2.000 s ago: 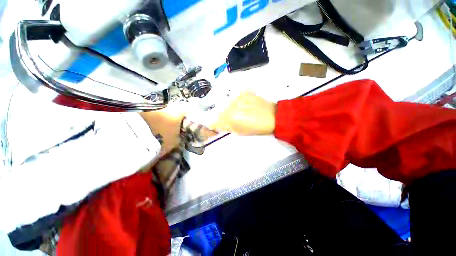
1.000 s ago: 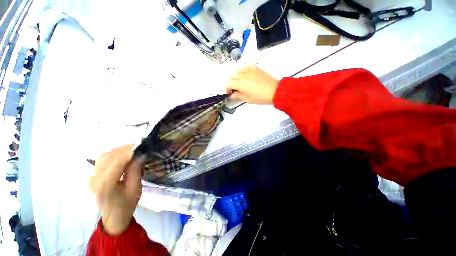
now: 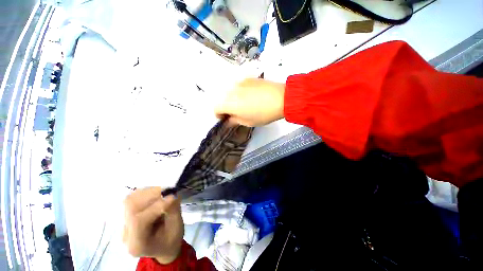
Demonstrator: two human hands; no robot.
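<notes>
A piece of tan, black and white check cloth (image 3: pixel 229 151) with a black edge is stretched between my two hands over the table's front edge. My left hand (image 3: pixel 154 221) is closed on the black edge at its lower left end. My right hand (image 3: pixel 253 101) is closed on its upper right end, just in front of the sewing machine's foot area (image 3: pixel 247 46). The rest of the machine head is cut off by the top edge. My fingertips are partly overexposed.
A flat black case (image 3: pixel 295 22), a brown card (image 3: pixel 359 27) and a black strap (image 3: pixel 378 17) lie behind my right arm. Dark thread scraps (image 3: pixel 168 154) lie on the white table. Below are a blue bin (image 3: pixel 263 214) and white check fabric (image 3: pixel 216 211). People sit far left.
From gripping cloth by the needle, my hands have moved out, stretching the check piece between them. The white bulky cloth has left my left side. The view has shifted left, and my right hand is lower.
</notes>
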